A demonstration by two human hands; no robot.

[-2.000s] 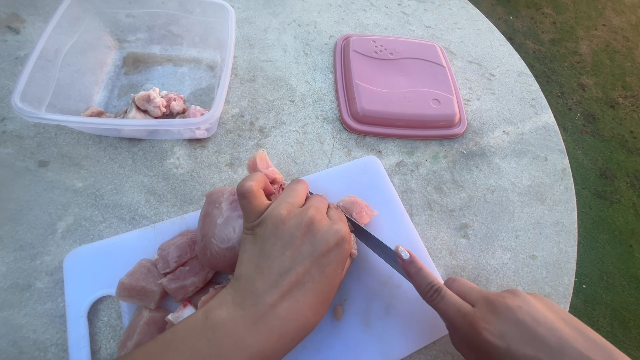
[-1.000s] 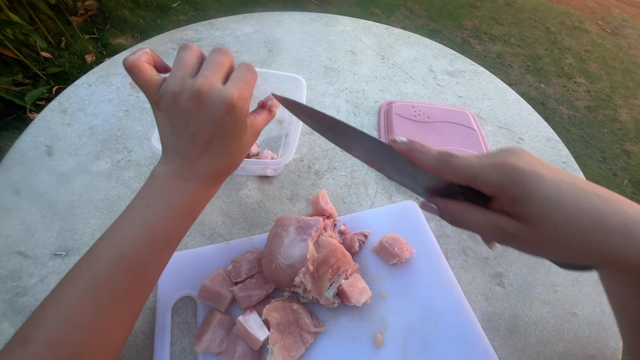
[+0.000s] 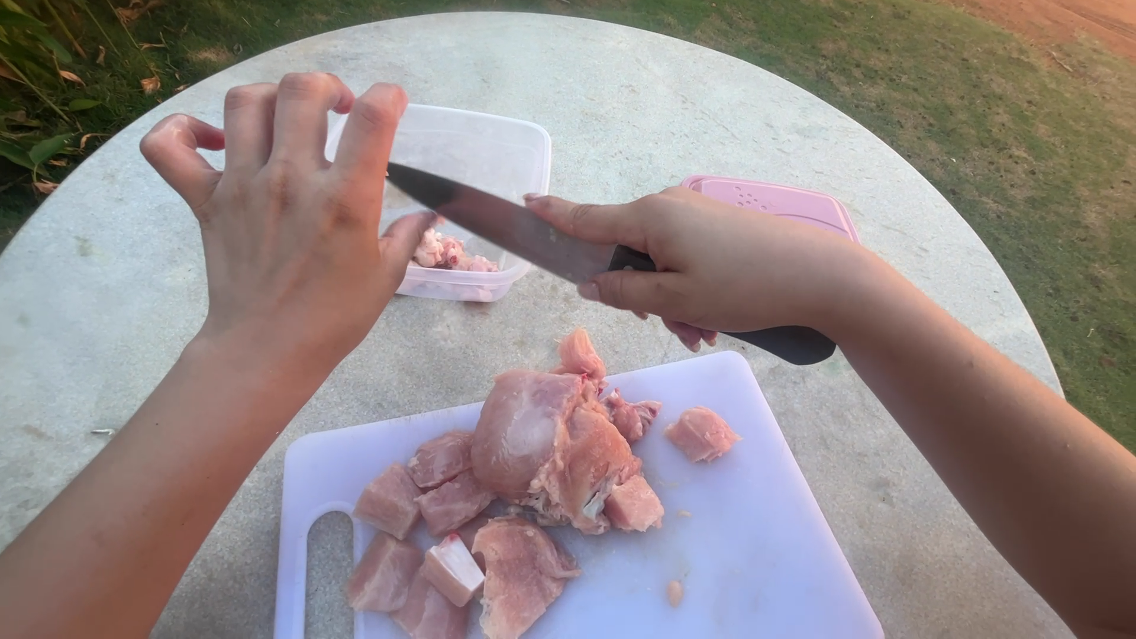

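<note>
My right hand (image 3: 728, 266) grips the black handle of a kitchen knife (image 3: 515, 226), its index finger along the blade's spine. The blade points left, its tip beside the fingers of my left hand (image 3: 288, 195), which is raised with bent, spread fingers. Whether a small scrap is between its thumb and fingers cannot be told. Below both hands, a white plastic cutting board (image 3: 754, 515) bears a large piece of raw meat (image 3: 528, 430), several cut chunks and one separate chunk (image 3: 701, 434) at the right. Behind my left hand, a clear plastic container (image 3: 497, 142) holds meat trimmings (image 3: 453, 253).
A pink plastic lid (image 3: 799, 202) lies on the round stone table (image 3: 612, 98), partly behind my right hand. The board has a handle slot at its left. Grass (image 3: 958, 106) surrounds the table, with leafy plants (image 3: 35, 133) at the upper left.
Both hands have come up off the meat and board, the knife still in my right hand. My left hand has let go of the meat. The view has shifted and takes in more of the table.
</note>
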